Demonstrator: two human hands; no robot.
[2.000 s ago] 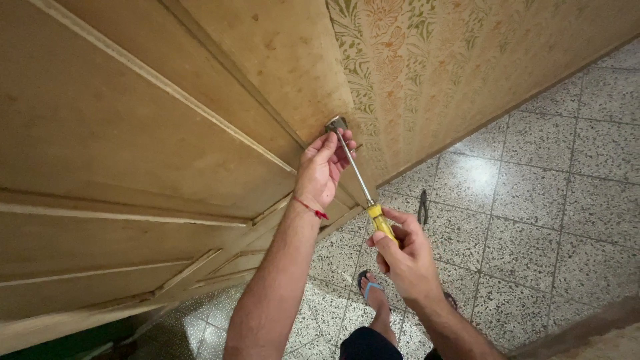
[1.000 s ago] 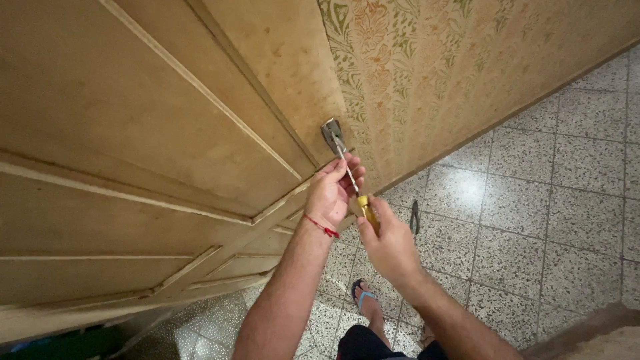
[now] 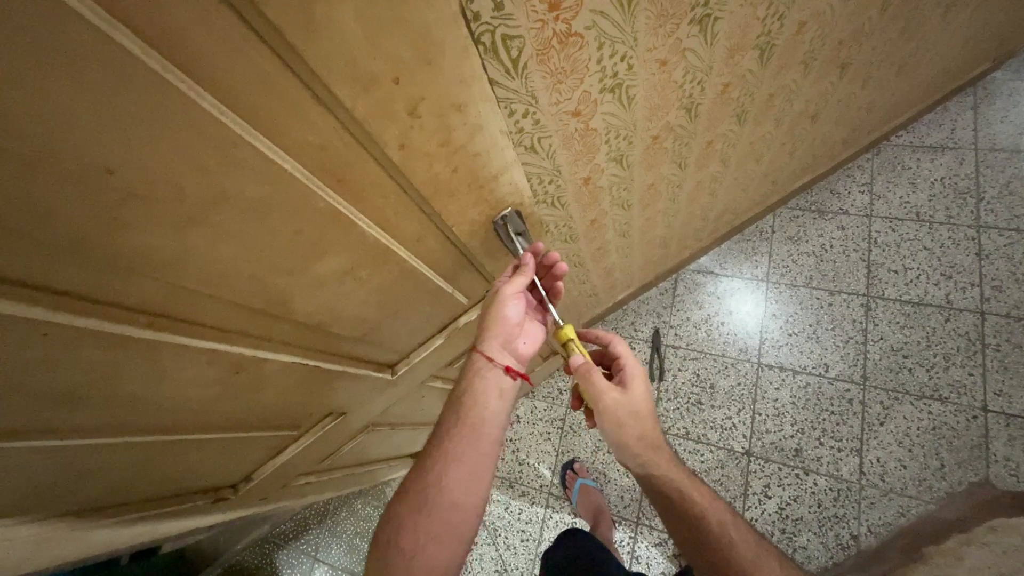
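My right hand (image 3: 616, 384) is closed around the yellow handle of a screwdriver (image 3: 571, 342). Its metal shaft runs up and left to a small metal fitting (image 3: 510, 227) on the wooden door frame, beside the wallpaper's edge. My left hand (image 3: 524, 300), with a red string bracelet at the wrist, pinches the shaft between thumb and fingers just below the fitting. The tip meets the fitting, but exactly where it sits is too small to tell.
A panelled wooden door (image 3: 240, 240) fills the left side. Floral wallpaper (image 3: 624, 120) covers the wall to the right. Pliers (image 3: 656, 355) lie on the speckled tile floor (image 3: 816, 336). My foot in a flip-flop (image 3: 584, 484) stands below.
Two seconds ago my left fingers were at the fitting; now they are lower, on the screwdriver's shaft, and more of the fitting shows. My right hand still holds the handle.
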